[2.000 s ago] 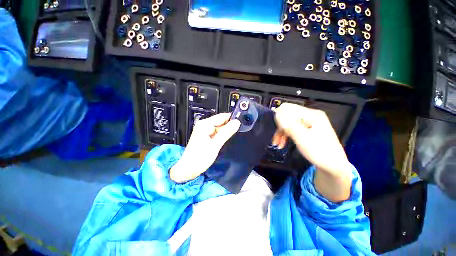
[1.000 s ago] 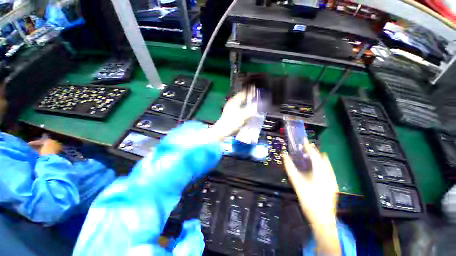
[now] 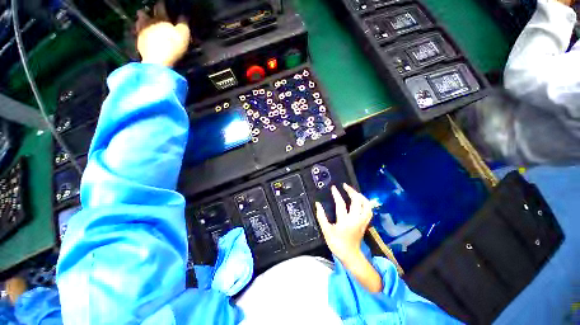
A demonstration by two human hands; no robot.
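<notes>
My right hand (image 3: 346,222) lies with spread fingers over the lower part of a plain dark phone unit (image 3: 325,181) in the rightmost visible slot of the work tray (image 3: 254,181). The phone's ringed camera cover (image 3: 320,176) shows at its top. Open phones with battery labels (image 3: 294,212) lie in the slots to its left. My left hand (image 3: 163,43) reaches up at the left part of the black press (image 3: 203,57); its fingertips are dark and blurred, and what they touch is unclear. My left sleeve hides part of the trays.
The parts tray (image 3: 222,168) holds many ringed camera covers (image 3: 289,108) and a shiny blue sheet (image 3: 219,130). Phone trays stand left and right (image 3: 439,108). A blue-lined box (image 3: 426,190) and black tray (image 3: 486,254) are at right. Another worker's grey sleeve (image 3: 540,57) is upper right.
My right hand has come down from above the parts tray with a phone, which now lies in the work tray. My left hand has moved to the press's left part. The view has shifted.
</notes>
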